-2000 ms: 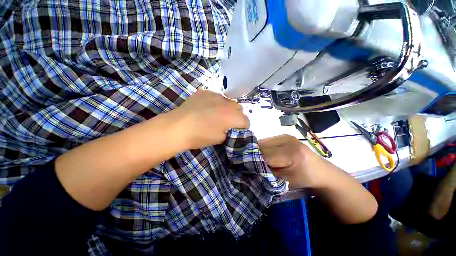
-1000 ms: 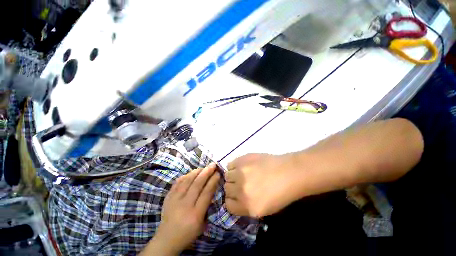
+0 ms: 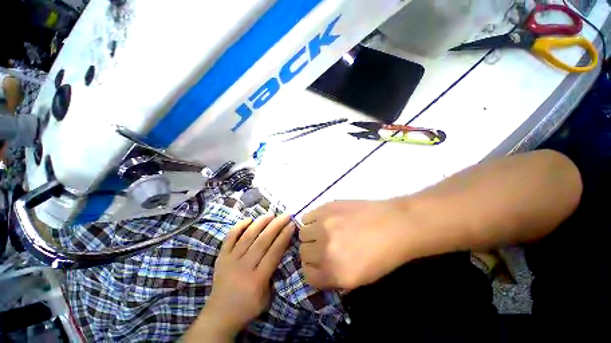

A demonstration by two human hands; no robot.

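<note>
The plaid shirt fabric (image 3: pixel 154 281) lies under the end of the white sewing machine (image 3: pixel 221 74) and spreads to the lower left. My left hand (image 3: pixel 251 275) lies flat on the fabric, fingertips just below the presser foot area (image 3: pixel 251 196). My right hand (image 3: pixel 342 244) is closed beside it, knuckles up, its fingertips pinching the fabric edge close to my left fingertips. The needle itself cannot be made out.
Thread snips (image 3: pixel 402 134) and dark tweezers (image 3: pixel 308 128) lie on the white table (image 3: pixel 462 137). A black flat rectangle (image 3: pixel 372 80) lies by the machine arm. Scissors (image 3: pixel 536 43) with red and yellow handles lie at the upper right. A chrome loop (image 3: pixel 127 252) curves over the fabric.
Since two seconds ago the view has turned, and both hands have come to the fabric below the machine's end. Over the last second the hands keep nearly the same place; the view shifts slightly.
</note>
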